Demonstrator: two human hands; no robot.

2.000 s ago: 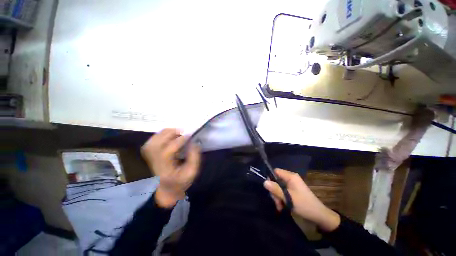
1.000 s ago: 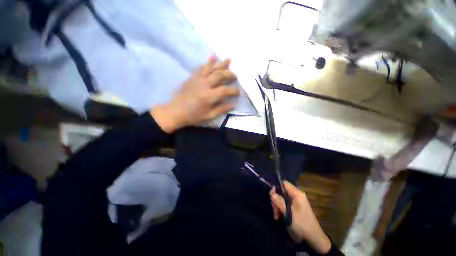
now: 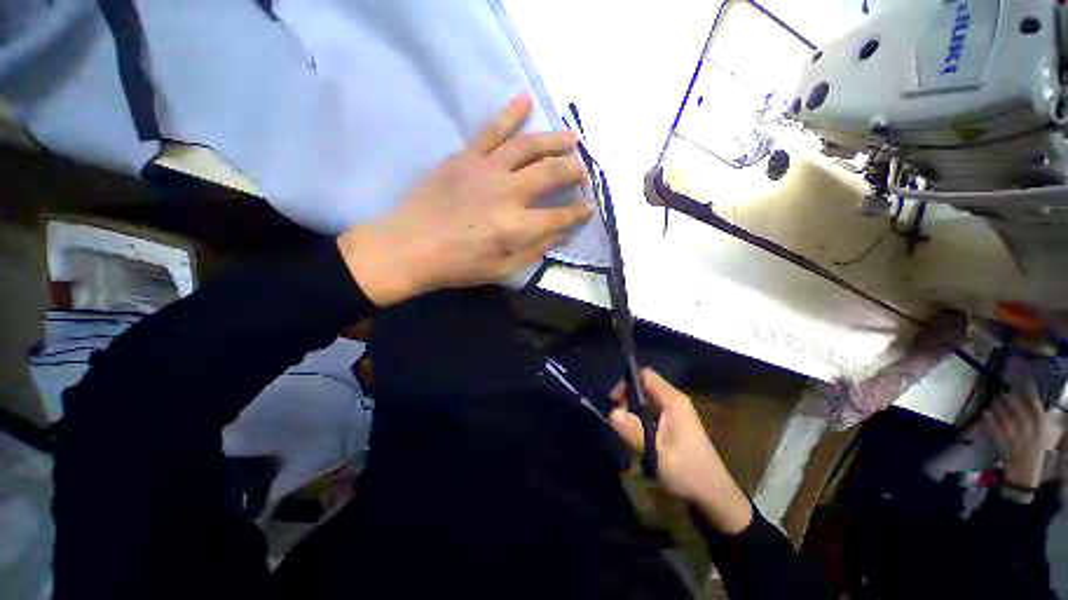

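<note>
A large pale grey-blue garment panel (image 3: 387, 106) with dark strips lies over the table at upper left. My left hand (image 3: 474, 217) lies flat on its right part, fingers slightly spread, pressing it down. My right hand (image 3: 679, 445) holds long black fabric shears (image 3: 618, 281) by the handles below the table edge. The blades point up along the panel's right edge, near my left fingertips; they look nearly closed. A thin pale metal tool (image 3: 572, 384) sticks out from my right hand; its kind is unclear.
The white JUKI sewing machine (image 3: 949, 106) stands at upper right on the white table (image 3: 750, 311). A pinkish fringed cloth (image 3: 896, 375) hangs at the table edge. Another person's hand (image 3: 1025, 434) shows at far right. Pale panels (image 3: 299, 416) lie below the table.
The small curved piece seen earlier has left my left hand, and the large panel has come onto the table beneath it. The shears have turned more upright and lie against the panel's edge.
</note>
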